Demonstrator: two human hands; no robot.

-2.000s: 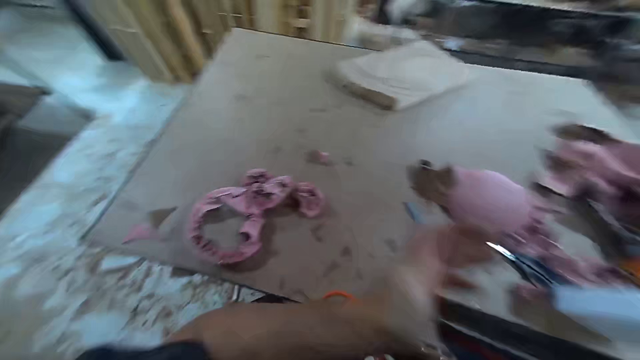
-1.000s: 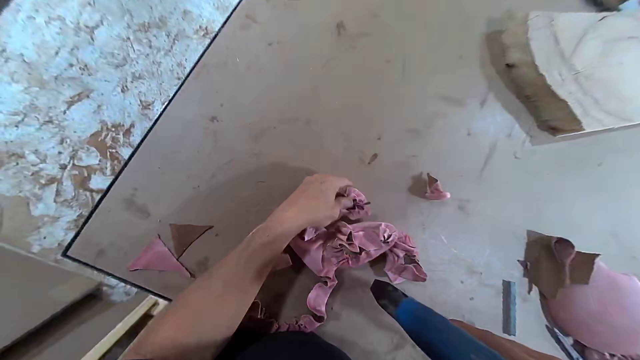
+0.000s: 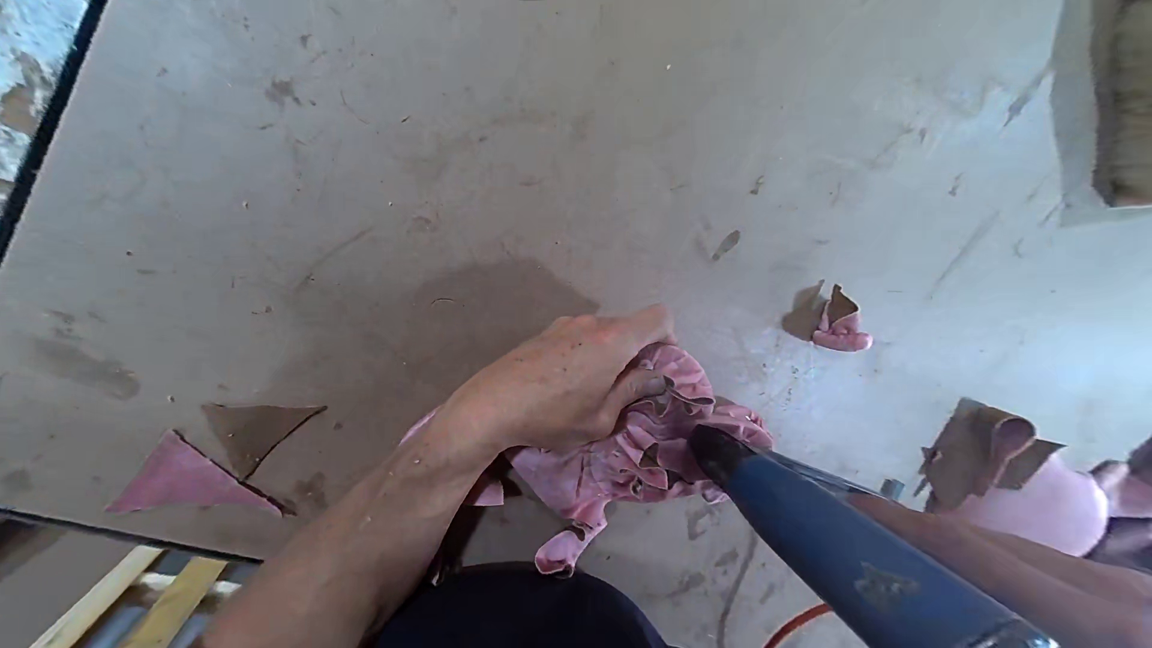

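Observation:
My left hand [image 3: 589,378] reaches in from the lower left and grips a crumpled, ruffled piece of pink leather-like material [image 3: 630,459]; its thumb presses into the folds. A blue tubular tool [image 3: 837,540] with a black tip crosses from the lower right, its tip overlapping the right part of the folds. My right forearm [image 3: 999,558] comes in from the right, behind the tube, which hides most of my right hand. What that hand holds cannot be told. A narrow grey metallic edge shows beside the tube. One pink strip end curls down near my dark clothing.
On the grey tabletop [image 3: 540,180] lie a pink triangular scrap [image 3: 189,481], a brown one [image 3: 256,432] and a small curled scrap [image 3: 841,324]. More pink and brown material [image 3: 1026,495] lies right. A thick block [image 3: 1125,108] is at upper right, an orange cord or hose [image 3: 796,623] below.
My left hand stays on the ruffled pink material. The blue tool's black tip, beside the pile one second ago, now overlaps its folds. The view is closer to the tabletop.

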